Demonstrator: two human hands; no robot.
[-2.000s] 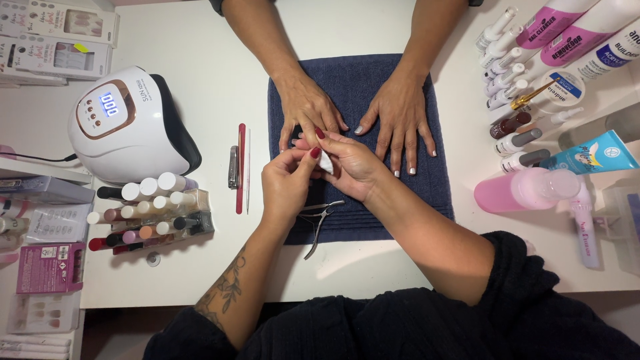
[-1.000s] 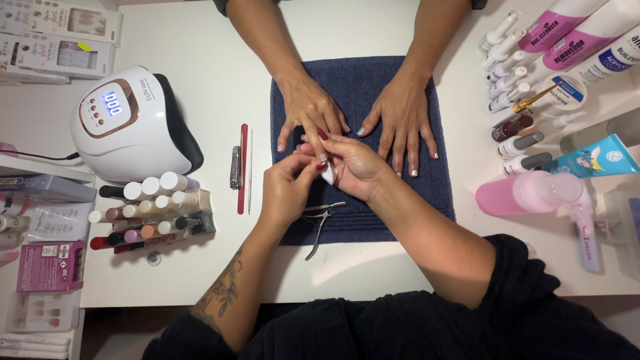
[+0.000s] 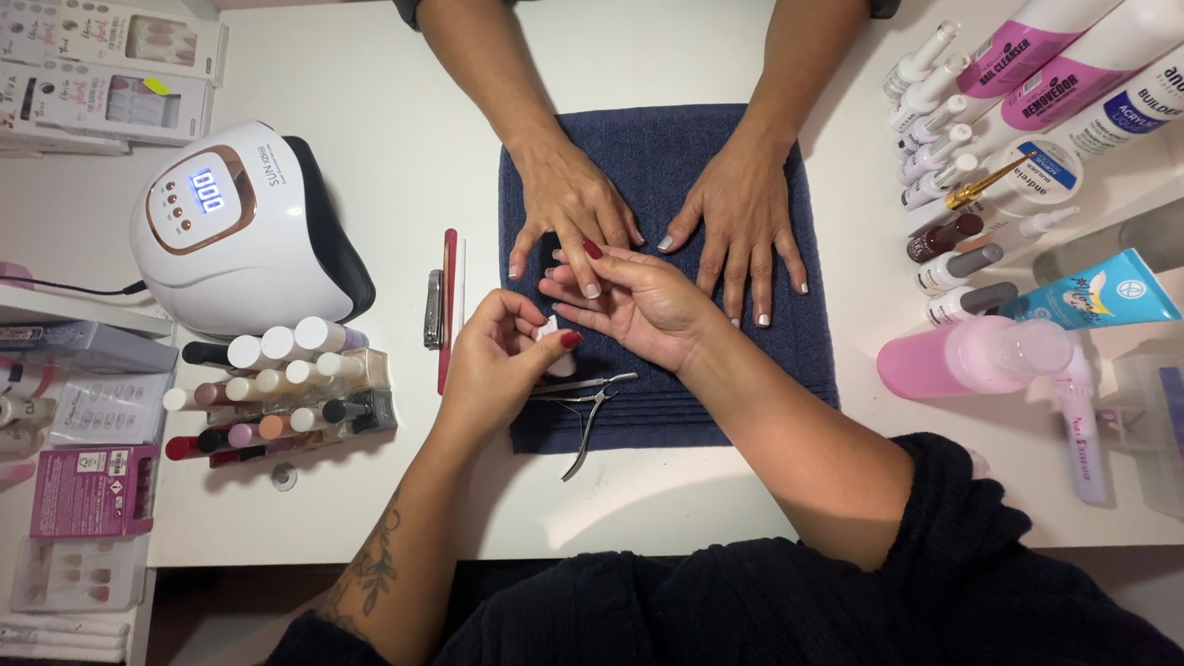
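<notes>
My left hand (image 3: 504,356) pinches a small white wipe (image 3: 551,348) between thumb and fingers, just left of the other person's hand. With thumb on top and fingers beneath, my right hand (image 3: 647,301) holds a finger of the other person's hand (image 3: 569,194). That person's second hand (image 3: 745,208) lies flat, fingers spread, on a dark blue towel (image 3: 661,421). The nails of both these hands look whitish. Below my hands, metal cuticle nippers (image 3: 592,416) lie across the towel's lower edge, with another thin metal tool (image 3: 592,383) beside them.
Left stand a white nail lamp (image 3: 250,222) and several polish bottles (image 3: 277,388). A nail clipper (image 3: 433,310) and a red nail file (image 3: 449,305) lie beside the towel. On the right are more bottles, a pink liquid bottle (image 3: 953,356) and a blue tube (image 3: 1101,291).
My left hand has drawn away from the held finger, down and to the left, taking the white wipe with it. My right hand stays under the other person's hand.
</notes>
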